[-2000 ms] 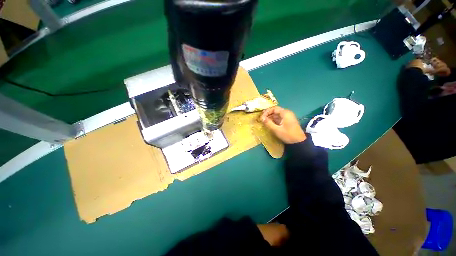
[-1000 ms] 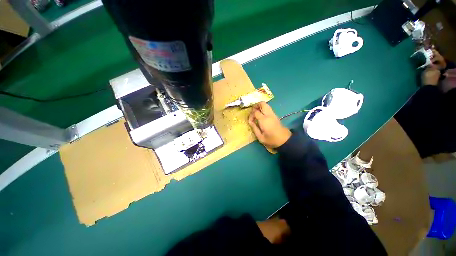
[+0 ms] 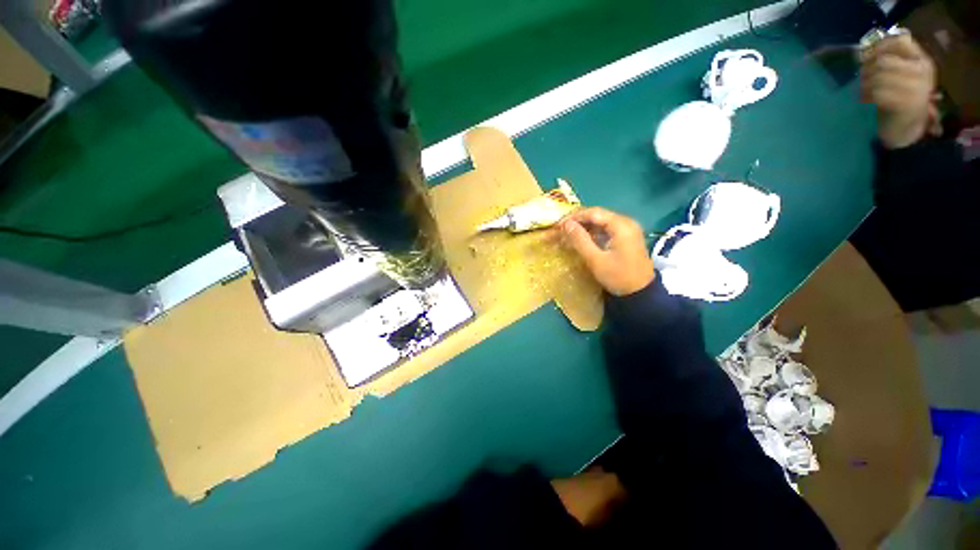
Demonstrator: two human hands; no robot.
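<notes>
My right hand [image 3: 610, 255] is over the right part of the cardboard mat [image 3: 231, 387], thumb and fingertips together at the tail of the yellow-and-white tube [image 3: 535, 215]. Whether they hold anything is unclear. The tube lies on the mat, its pale nozzle pointing left. My left hand [image 3: 593, 500] is at the bottom, partly hidden by dark sleeves; its fingers are not visible. Two white housings [image 3: 734, 215] [image 3: 696, 266] lie together right of my right hand. Another round white housing [image 3: 693, 136] lies behind them, beside a white bracket with openings [image 3: 739, 80].
The black screwdriver [image 3: 322, 140] looms near the camera and partly hides the screw feeder [image 3: 333, 290]. A pale metal rail [image 3: 602, 77] edges the green bench. A brown carton [image 3: 860, 376] at right holds curved white parts [image 3: 790, 408]. Another person's hand [image 3: 901, 88] is at upper right.
My right hand has shifted slightly right, its fingertips now at the tube's tail. A round white housing now lies beside the bracket. The other person's hand is raised. The screwdriver appears further left.
</notes>
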